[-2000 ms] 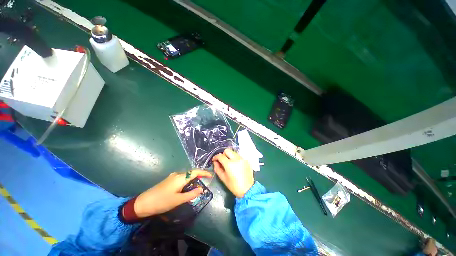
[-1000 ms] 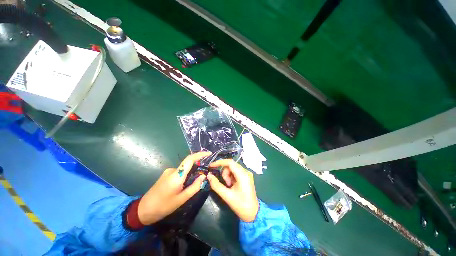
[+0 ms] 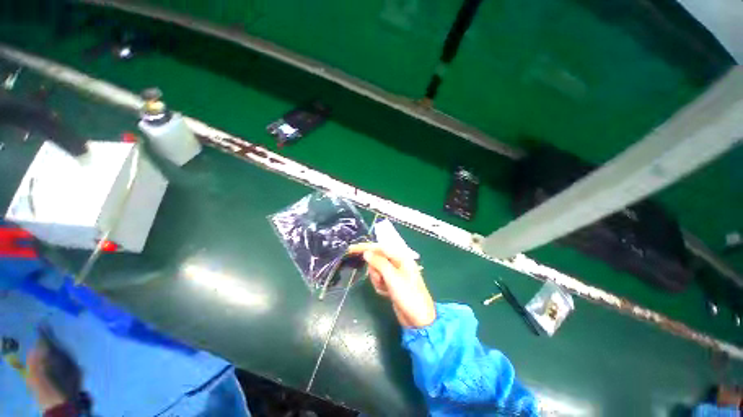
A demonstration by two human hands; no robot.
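Note:
The clear plastic bag of dark cables (image 3: 316, 236) lies on the dark green bench. My right hand (image 3: 391, 277) is at the bag's right edge, thumb and fingers closed together on thin antenna cable strands. A thin pale line (image 3: 330, 334) runs from near these fingers down to the bench's near edge. My left hand (image 3: 55, 370) is blurred at the lower left, away from the bench, with the dark red wrist strap (image 3: 69, 407) at its cuff. A small yellowish and dark thing shows beside it; whether the hand holds it is unclear.
White box with hose (image 3: 77, 195) and white bottle (image 3: 169, 137) stand left. Phone units (image 3: 300, 122) (image 3: 462, 195) and a long black tray (image 3: 603, 220) lie beyond the chipped rail. White cloth (image 3: 395, 239), dark stick (image 3: 517, 305) and small clear bag (image 3: 550, 308) lie right. Another person's sleeve (image 3: 718, 407) shows lower right.
My left hand has moved from the bag to the far lower left. The phone unit has left the place before me. My right hand has moved up to the bag's edge.

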